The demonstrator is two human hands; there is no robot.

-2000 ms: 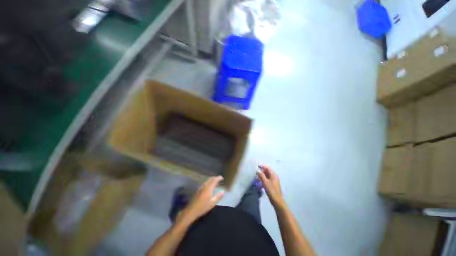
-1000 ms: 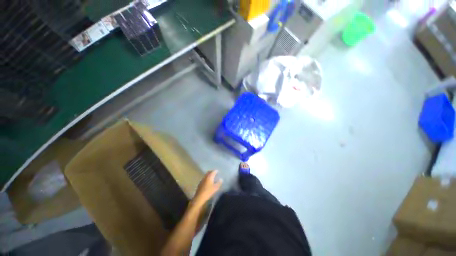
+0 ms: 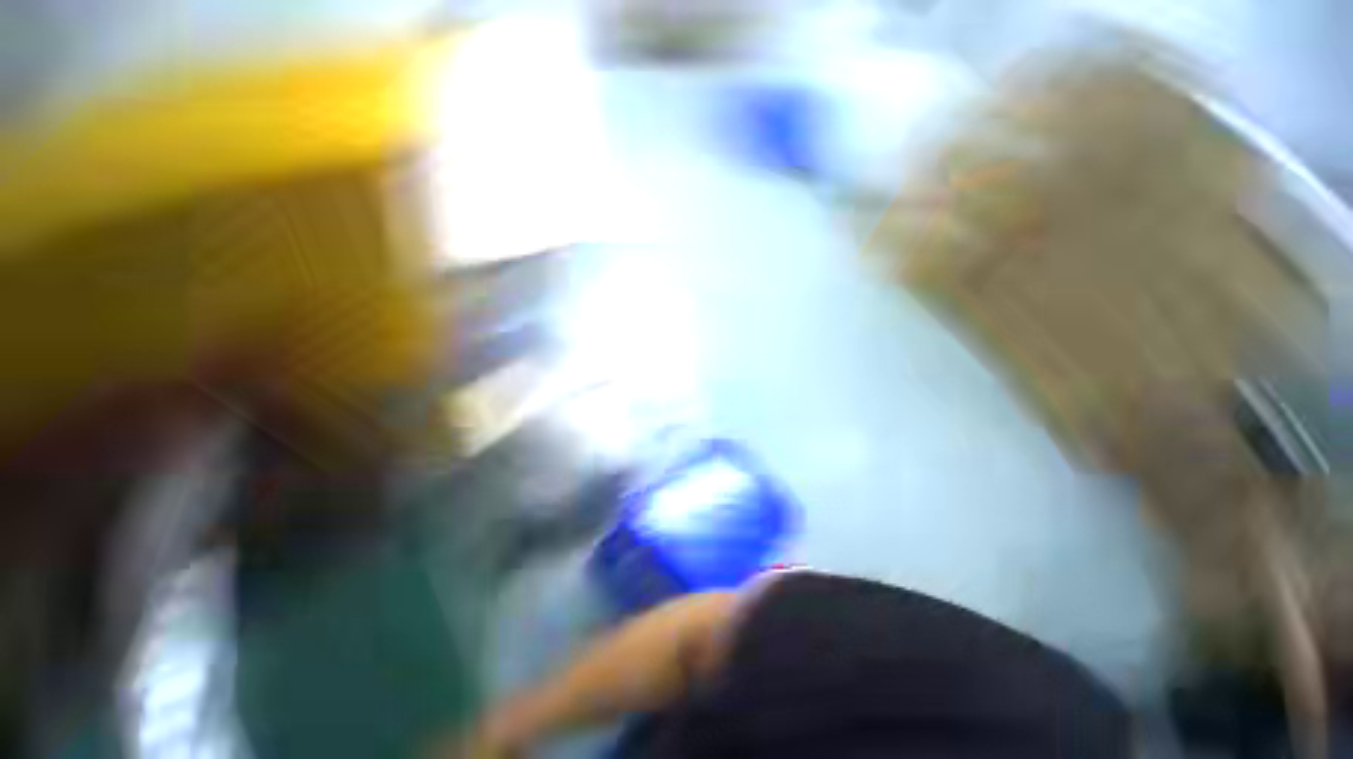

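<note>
The whole view is strongly blurred. My left forearm reaches in from the bottom edge, and my left hand [image 3: 706, 629] seems to lie against the front of my dark clothing, just below the blue stool [image 3: 703, 516]. Its fingers cannot be made out, and nothing can be seen held in it. My right hand is not in view. A green table top [image 3: 349, 638] shows at the lower left, with a shiny, unclear item [image 3: 181, 667] beside it. The open carton is out of the picture.
A large yellow machine guard [image 3: 319, 282] fills the upper left. Brown cartons [image 3: 1113, 252] stand at the upper right. A blurred blue item [image 3: 779, 126] is at the top centre. Pale floor [image 3: 905, 475] lies between the stool and the cartons.
The view has swung up and towards the machine. The open carton has left the picture, the yellow guard now looms large, and my left hand has become unclear near my body.
</note>
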